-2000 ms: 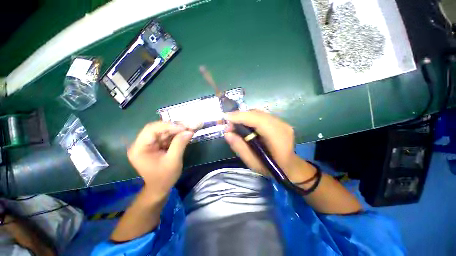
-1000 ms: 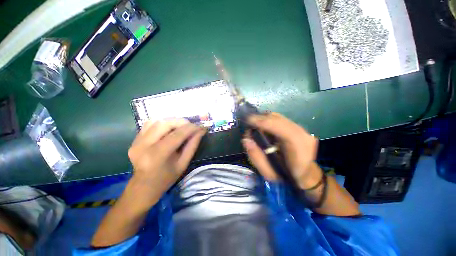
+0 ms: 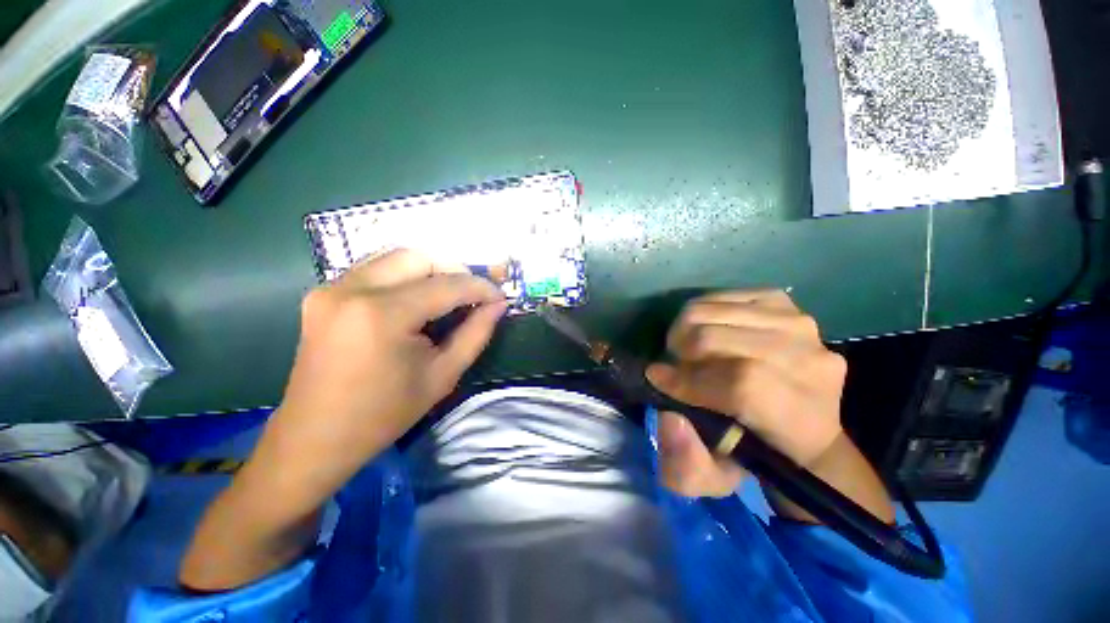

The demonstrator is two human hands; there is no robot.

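A phone assembly with a bright white face and dark edge (image 3: 450, 219) lies on the green bench in front of me. My left hand (image 3: 396, 335) is over its near edge, thumb and finger pinched near a small orange and dark part; what they pinch is too small to tell. My right hand (image 3: 749, 383) holds a soldering iron (image 3: 700, 420) by its black handle. The iron's metal tip points left and meets the phone's near right corner, beside a green spot.
An opened phone (image 3: 262, 85) lies at the upper left. Two clear plastic bags (image 3: 104, 122) (image 3: 110, 323) lie at the left. A white shallow box of grey granules (image 3: 1029, 110) stands at the upper right. Black phone trays (image 3: 962, 426) are below the bench edge. A person's arm shows at the lower left.
The iron's tip has swung from beyond the phone down to its near right corner. My right hand has moved right. My left hand stays at the phone's near edge. The view has shifted somewhat.
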